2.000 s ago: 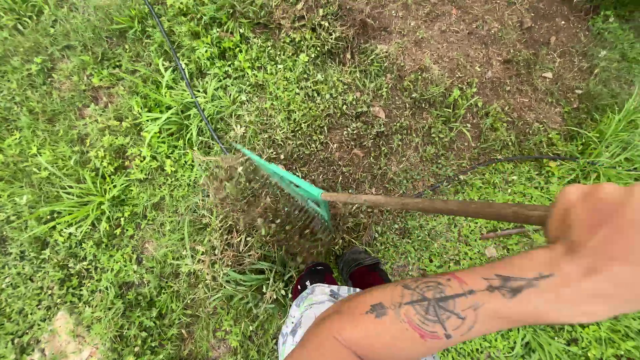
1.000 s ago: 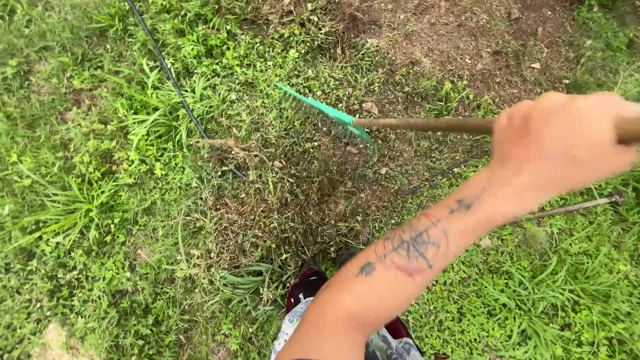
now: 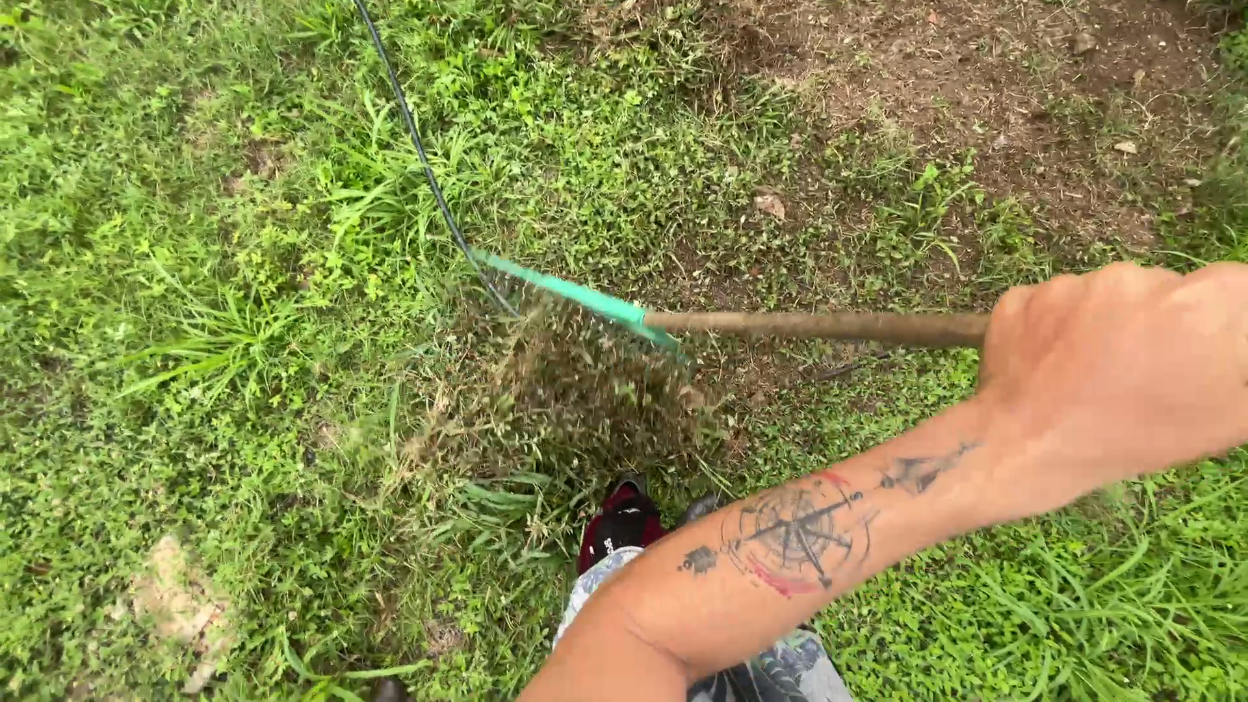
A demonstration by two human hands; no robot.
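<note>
My left hand [image 3: 1111, 361] is closed around the wooden handle [image 3: 819, 326] of a rake at the right, with my tattooed forearm crossing the lower middle of the view. The handle runs left to a green rake head [image 3: 585, 297], which is slightly blurred. Its tines are mostly hidden in a heap of dry grass clippings [image 3: 585, 390] in front of my feet. My right hand is out of view.
A black hose or cable [image 3: 419, 146] curves from the top down to the rake head. A dark red and black shoe [image 3: 619, 526] stands below the clippings. Bare soil [image 3: 1072, 117] lies at the upper right, and a pale patch [image 3: 185, 604] at the lower left.
Since one second ago, the rake head has moved left and down onto the clippings, near the hose. My left hand has stayed closed on the handle and has moved lower in view.
</note>
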